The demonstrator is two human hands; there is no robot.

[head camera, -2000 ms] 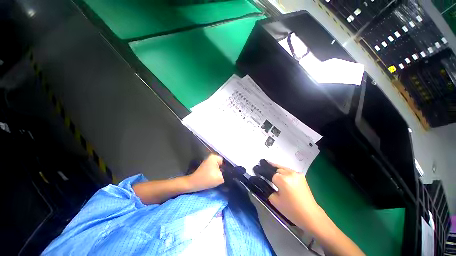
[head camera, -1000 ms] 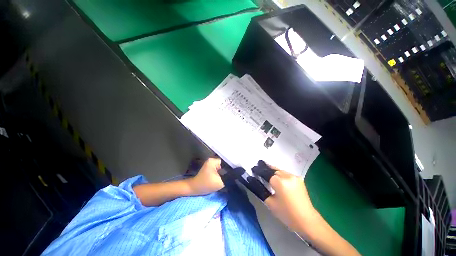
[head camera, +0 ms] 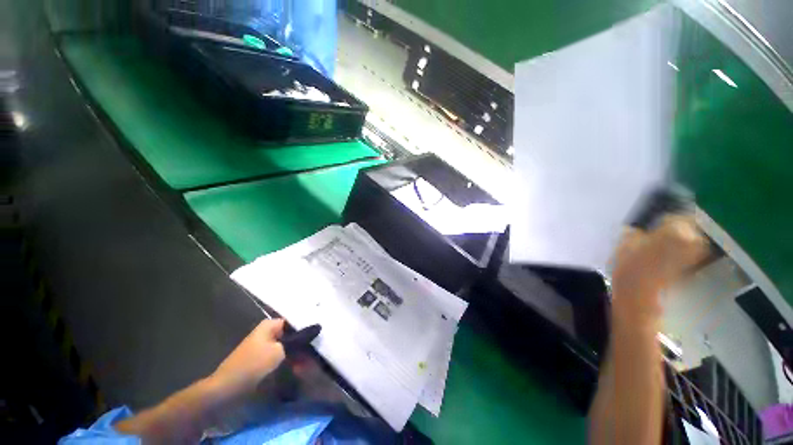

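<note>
A stack of printed work instruction sheets (head camera: 348,304) lies on the green-matted bench at its front edge, text and small dark photos facing up. My left hand (head camera: 265,352), with black finger cots, is at the near edge of the stack, its fingers on the paper and the thumb side hidden below. My right hand (head camera: 665,235) is raised at the right, blurred, and holds a single white sheet (head camera: 591,148) by its lower right edge. The side of this sheet facing me looks blank.
A black bin (head camera: 409,204) with loose white papers on top stands behind the stack, with another black bin (head camera: 556,300) to its right. More black bins (head camera: 287,104) stand at the upper left. A slotted black rack (head camera: 713,400) is at the lower right.
My right hand has left the stack and risen to the right with one sheet. My left hand stays by the stack. The view has shifted, showing more bins at the upper left.
</note>
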